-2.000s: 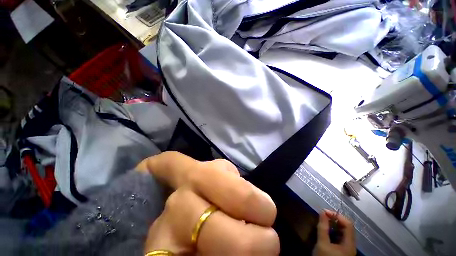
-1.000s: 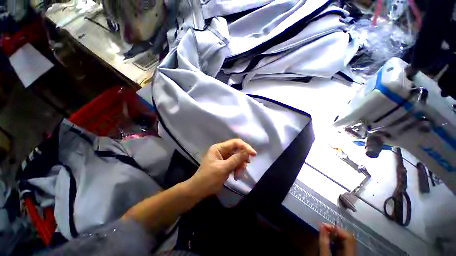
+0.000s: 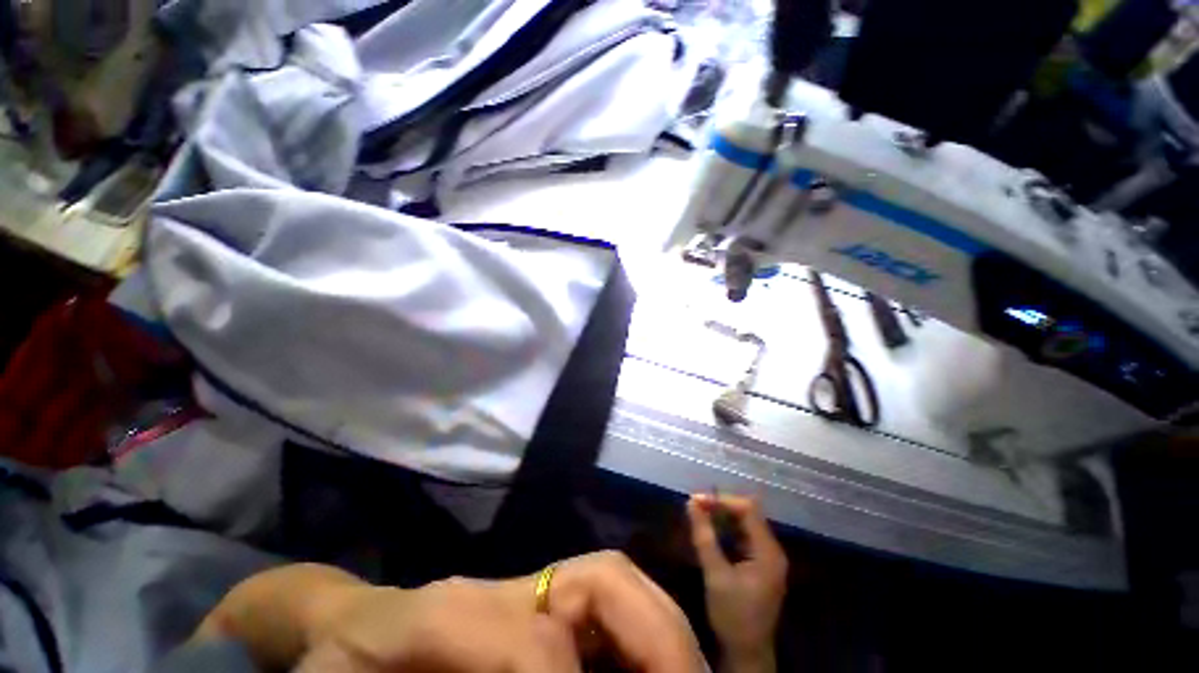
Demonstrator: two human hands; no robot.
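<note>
A light grey garment panel lies in soft folds on the white table, with dark binding along its edge and a wider black panel at its right end. My left hand is large at the bottom centre, cut off by the lower edge, with curled fingers and a gold ring; whether it holds anything is hidden. My right hand is at the table's front edge, fingers pinched around a small dark tool, possibly thread snips. Neither hand visibly touches the panel.
The white JACK sewing machine stands at the right. Shears, a small jointed metal arm and a small dark tool lie in front of it. More grey pieces are heaped behind. A red basket is at left.
The view has turned right, so the cloth appears further left and more of the machine shows. My left hand has moved away from the panel and closer to the camera. My right hand stays near the table edge.
</note>
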